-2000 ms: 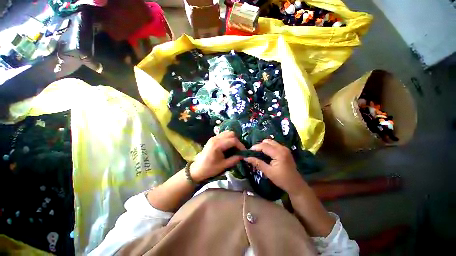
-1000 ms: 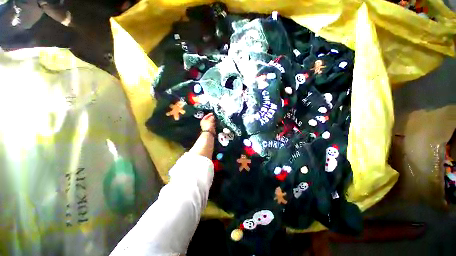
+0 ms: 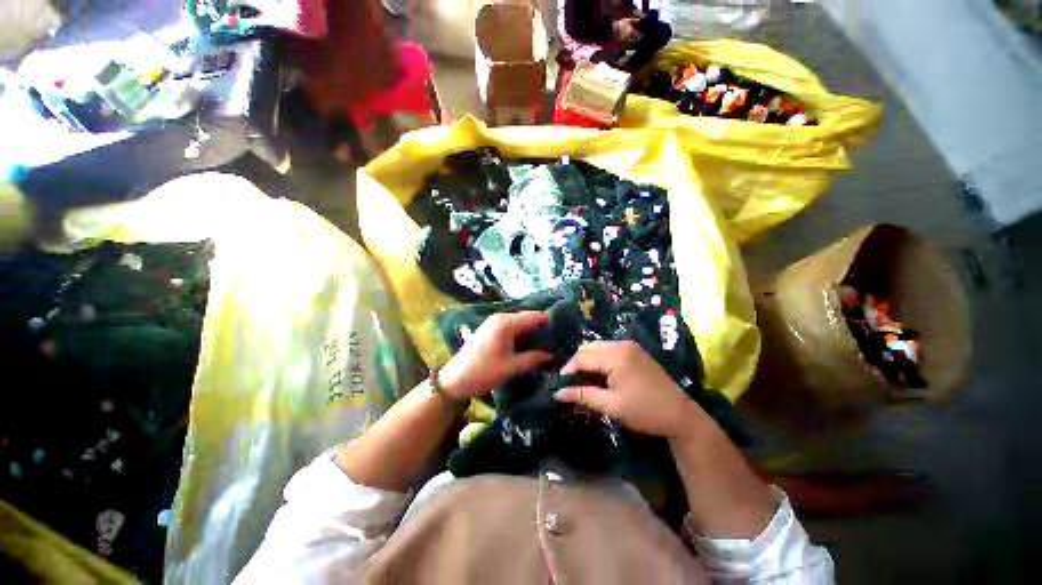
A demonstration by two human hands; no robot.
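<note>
My left hand (image 3: 491,357) and my right hand (image 3: 623,386) both hold a dark green plush piece (image 3: 537,400) close in front of my body, at the near edge of an open yellow sack (image 3: 731,331). The fingers of both hands are bent onto the fabric, with a small gap between the hands. White lettering shows on the green fabric below them. The sack holds many dark green plush pieces (image 3: 457,217) with small white, red and orange-brown motifs. Sunlight falls on some of them.
A white sack (image 3: 291,331) with dark green pieces stands at left. A brown carton (image 3: 800,320) with orange, black and white pieces is at right. Another yellow sack (image 3: 788,149), a small cardboard box (image 3: 511,63) and a table (image 3: 229,109) are farther off. A person's arm shows at the top left.
One second ago my left hand reached into the sack and my right hand was out of view. Now both hands are near my body on a green piece, and the view is wider.
</note>
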